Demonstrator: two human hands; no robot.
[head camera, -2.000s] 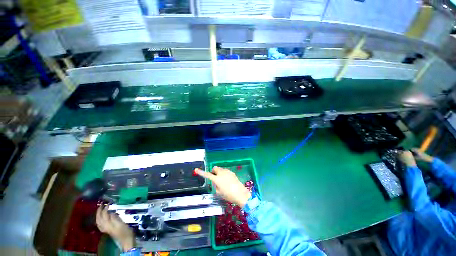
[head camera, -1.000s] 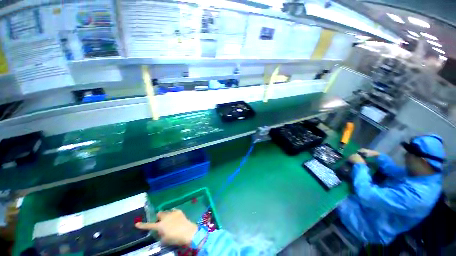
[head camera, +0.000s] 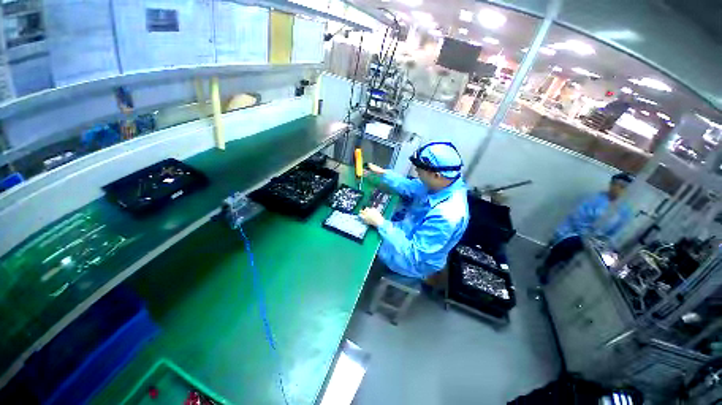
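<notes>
Neither of my hands is in the picture. The shallow green parts tray (head camera: 164, 365) is nearest in front of me, cut off by the bottom edge, with a few small red components (head camera: 195, 398) in it. The deeper blue bin (head camera: 103, 348) stands left of it, partly under the raised shelf. The machine is out of view.
A blue cord (head camera: 255, 293) hangs from the shelf edge onto the green bench (head camera: 301, 277). A black tray (head camera: 155, 186) lies on the shelf. A seated person in blue (head camera: 431, 225) holds a yellow tool (head camera: 359, 164) beside black trays (head camera: 297, 188). Another person (head camera: 590, 217) stands at machinery.
The view has swung to the right. The machine, its red button and both my hands have left the picture; my right finger was at that button before. The second person and floor have come into view.
</notes>
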